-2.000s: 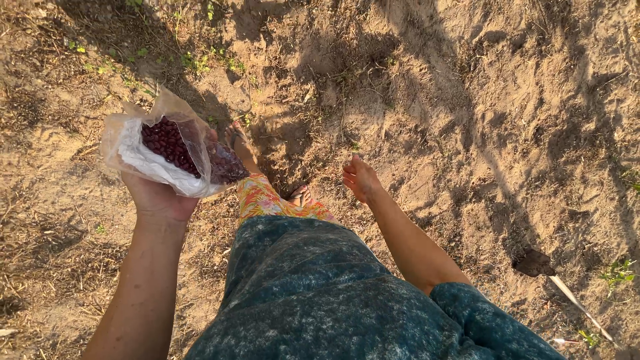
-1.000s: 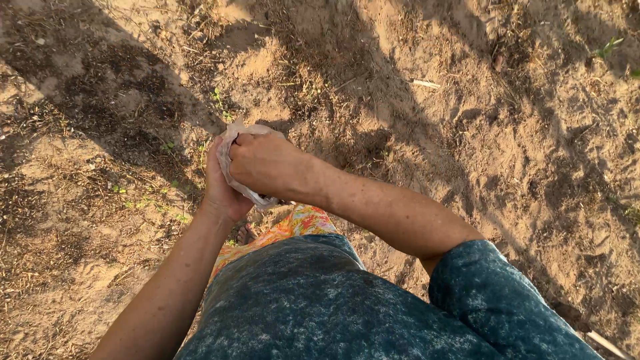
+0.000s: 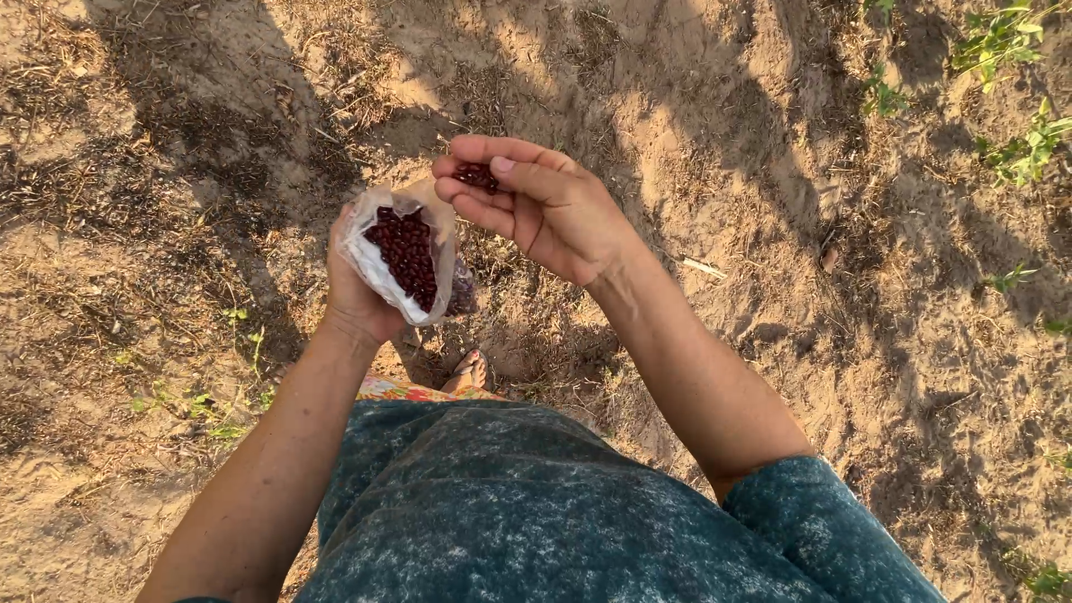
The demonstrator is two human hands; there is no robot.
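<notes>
My left hand (image 3: 360, 293) holds a translucent plastic bag (image 3: 444, 243) from below and the side, with its mouth facing up. Inside the bag lie many dark red beans (image 3: 406, 255), beside a white lining or inner bag (image 3: 373, 268). My right hand (image 3: 536, 197) is palm up, just right of and beyond the bag's mouth. A small heap of red beans (image 3: 477, 177) rests on its curled fingers, with the thumb against it. The underside of the bag is partly hidden by my left hand.
Dry, uneven sandy soil (image 3: 754, 335) surrounds me, with straw litter at the left. Green plants (image 3: 1005, 50) grow at the upper right, and small weeds (image 3: 201, 406) at the lower left. A pale stick (image 3: 703, 268) lies right of my right forearm. My sandalled foot (image 3: 469, 368) shows below the bag.
My right hand was at the bag's mouth one second ago; it is now clear of the bag and holds beans. Two seconds ago it hung apart from the bag. The view has shifted over the ground.
</notes>
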